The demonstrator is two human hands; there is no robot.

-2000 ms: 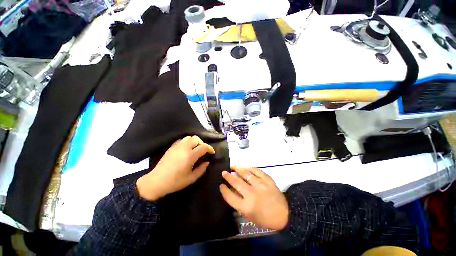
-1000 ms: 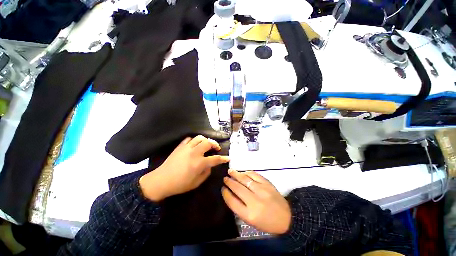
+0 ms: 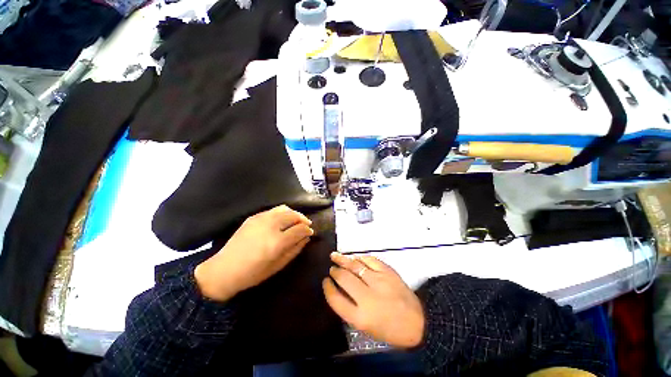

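Note:
A black cut panel (image 3: 294, 316) lies under both hands and runs up to the presser foot and needle (image 3: 335, 193) of the white lockstitch machine (image 3: 368, 99). A second black panel (image 3: 232, 166) lies over its upper part, left of the needle, with a folded edge at the foot. My left hand (image 3: 257, 250) rests on the cloth below the foot, thumb and fingertips pinching a fold. My right hand (image 3: 375, 298) lies flat at the panel's right edge, fingertips at the seam edge, fingers slightly bent. The cloth hides what lies under the fingertips.
A long waiting panel (image 3: 62, 177) lies at the left beside a blue strip (image 3: 107, 188). Another black panel (image 3: 199, 81) lies behind. Straps with metal buckles (image 3: 482, 210) lie right of the needle. A tool with a yellow-tan handle (image 3: 519, 152) lies along the machine front.
The view has shifted slightly. Since one second ago, my left index finger has drawn back from the panel's right edge. The overlying panel's left corner has become rounder. My right hand is nearly unchanged.

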